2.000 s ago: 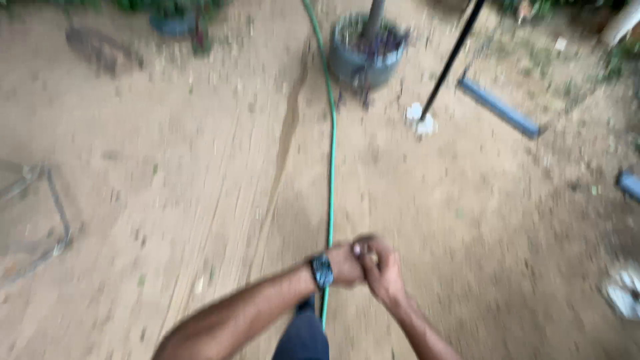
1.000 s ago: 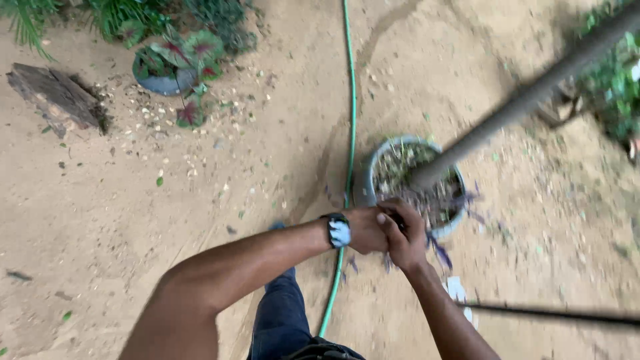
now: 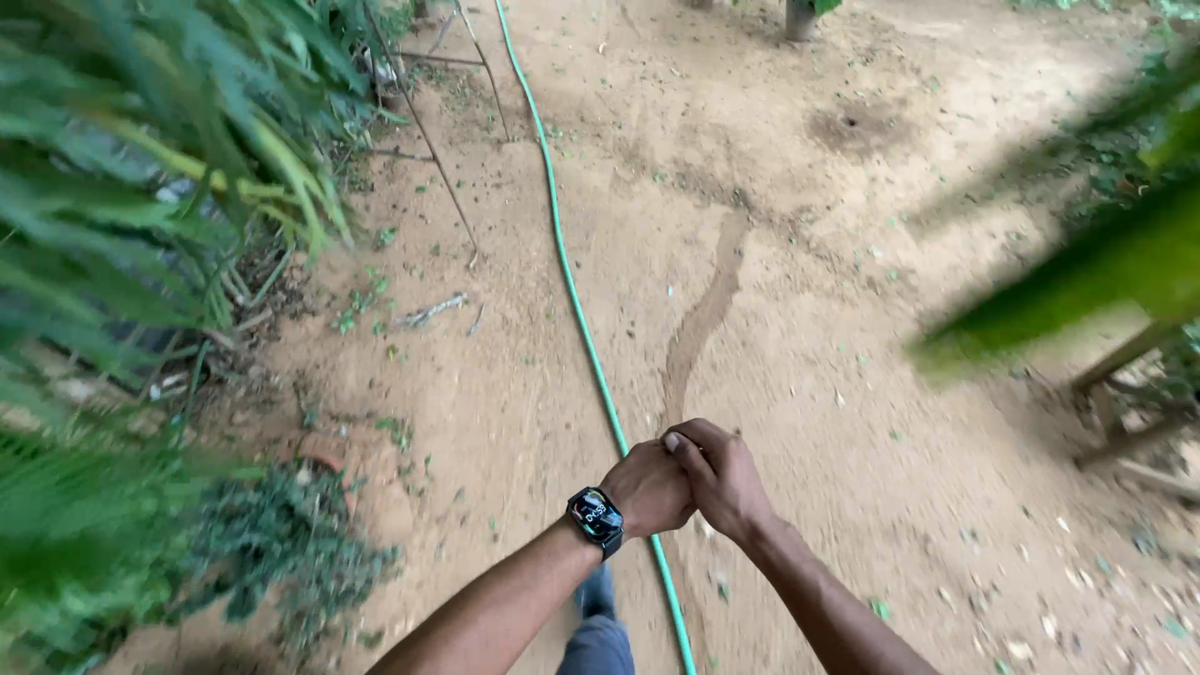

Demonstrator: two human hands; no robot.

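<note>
My left hand (image 3: pixel 649 489), with a black smartwatch (image 3: pixel 594 517) on its wrist, meets my right hand (image 3: pixel 727 473) low in the middle of the head view. The right hand's fingers are closed over the left hand's fingers. The left fingers are mostly hidden beneath, and no object shows in either hand. Below them a green garden hose (image 3: pixel 574 291) runs along the sandy ground, passing under the left hand. One leg in blue trousers (image 3: pixel 597 647) shows under my forearms.
Long green fronds (image 3: pixel 159 159) and a low bushy plant (image 3: pixel 272 553) line the left side. Thin sticks (image 3: pixel 436 155) lean near the upper left. A broad leaf (image 3: pixel 1069 272) juts in from the right, above a wooden frame (image 3: pixel 1125 412). A dark damp strip (image 3: pixel 708 309) marks the ground.
The view has moved on along the hose; the round planter and the pole seen before are out of view. Fronds and a broad leaf now show at the sides. My hands remain together.
</note>
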